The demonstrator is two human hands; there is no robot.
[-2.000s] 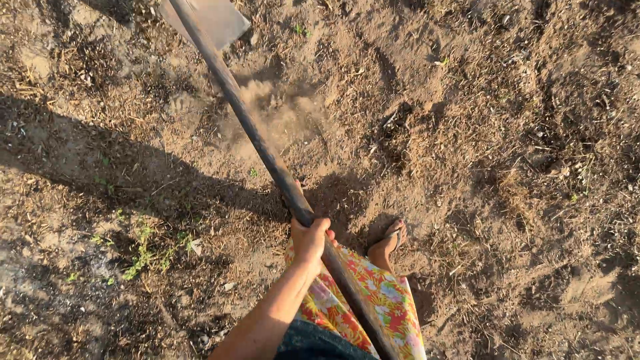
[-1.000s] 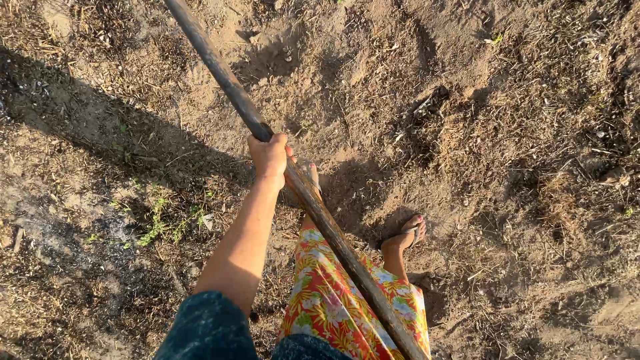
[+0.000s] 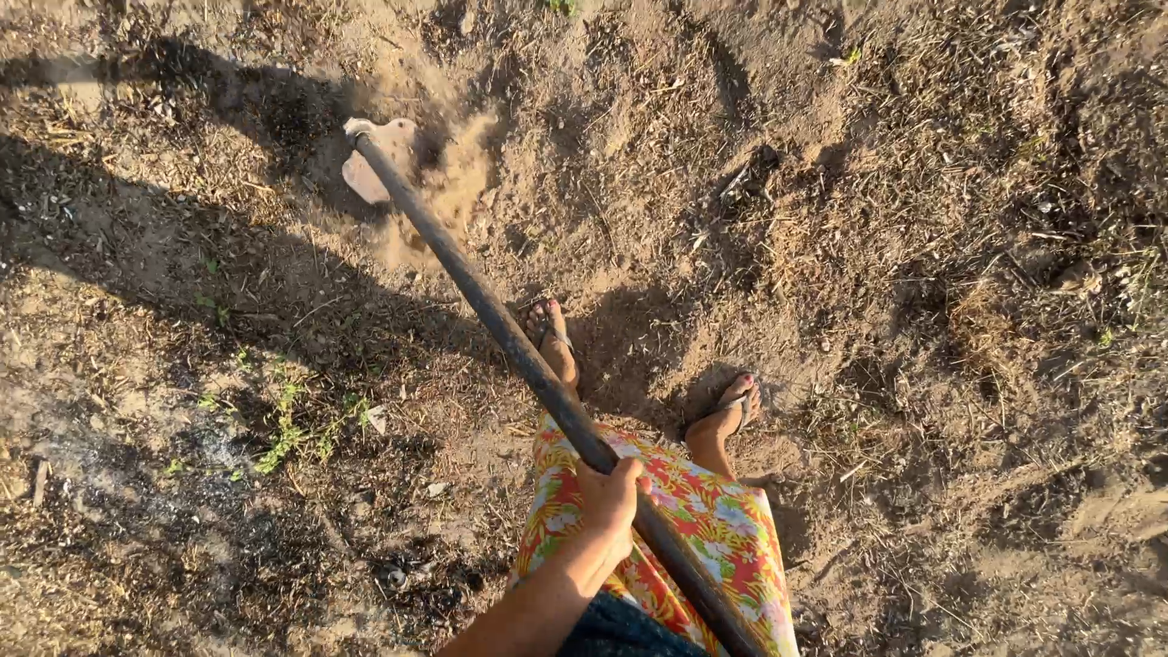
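My left hand (image 3: 613,497) is closed around the dark wooden handle (image 3: 484,297) of a hoe, in front of a red and yellow floral skirt. The handle slants from the bottom edge up to the left, where the metal hoe blade (image 3: 370,180) meets the dry soil. Dust (image 3: 464,169) hangs in the air just right of the blade. My right hand is not in view; the lower end of the handle runs out of the frame.
Two feet in flip-flops stand on the ground, the left foot (image 3: 553,342) close beside the handle and the right foot (image 3: 725,415) further right. Small green weeds (image 3: 290,429) grow at the left, near greyish, ash-like ground (image 3: 214,456). Dry plant litter (image 3: 985,328) covers the soil at the right.
The blade, out of the frame one second ago, is back in view down at the soil, with dust beside it. My left hand has moved down toward the skirt, still on the handle.
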